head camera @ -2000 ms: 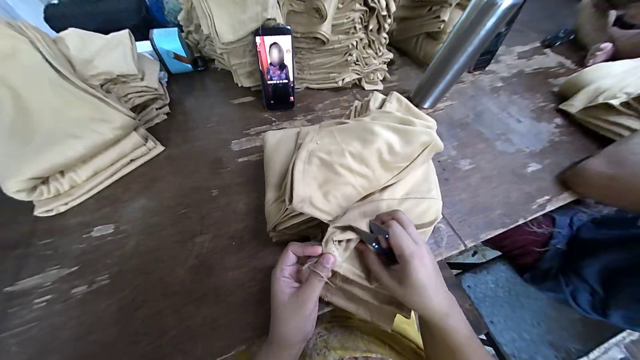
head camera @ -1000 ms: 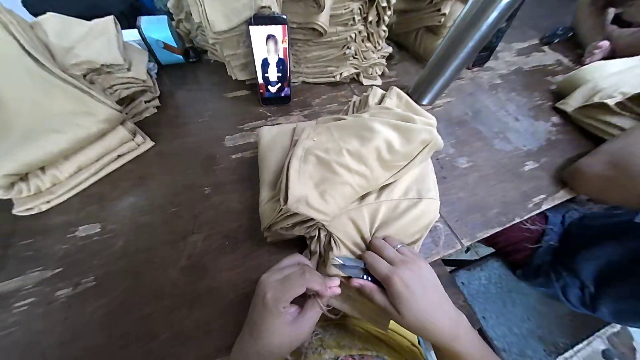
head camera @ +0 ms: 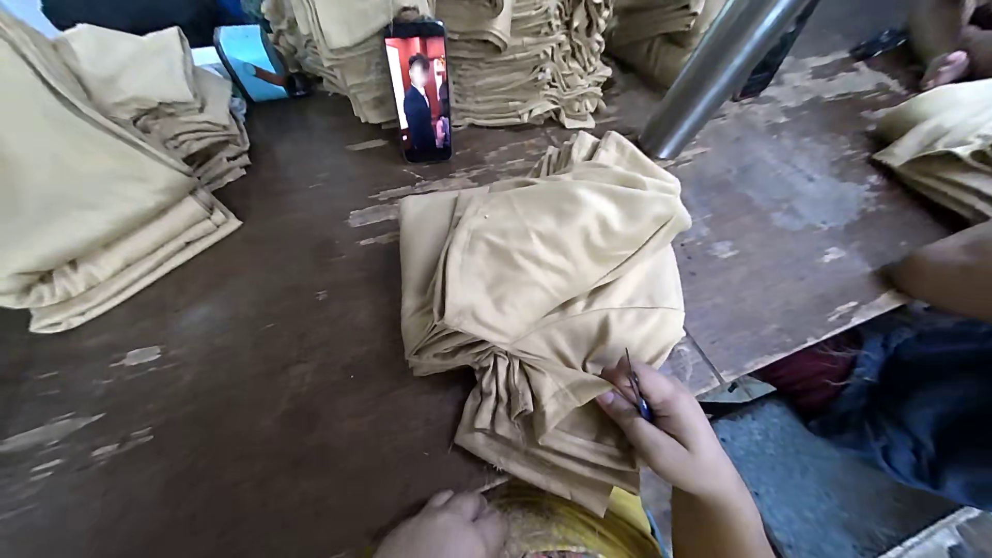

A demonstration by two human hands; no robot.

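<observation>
A bundle of folded tan cloth pieces (head camera: pixel 558 248) lies on the worn wooden table, its gathered lower end spread towards me. My right hand (head camera: pixel 659 426) is at the bundle's lower right, pinching a cloth edge between thumb and finger. Small thread snips (head camera: pixel 637 391) sit in the same hand, a thin blade pointing up. My left hand (head camera: pixel 449 527) is low in the view, off the cloth, near my yellow garment (head camera: pixel 577 515). Its fingers look curled, and whether anything is in them is hidden.
A lit phone (head camera: pixel 419 93) leans against stacked tan cloth (head camera: pixel 527 62). Behind the bundle a metal post (head camera: pixel 717 77) rises from the table (head camera: pixel 310 372). More tan cloth lies at left (head camera: pixel 93 170) and right (head camera: pixel 945 139). Another person's arm (head camera: pixel 945 271) rests at the right edge.
My left hand has come away from the cloth and moved down towards me. My right hand now pinches a cloth edge, and the bundle's lower end is more spread out.
</observation>
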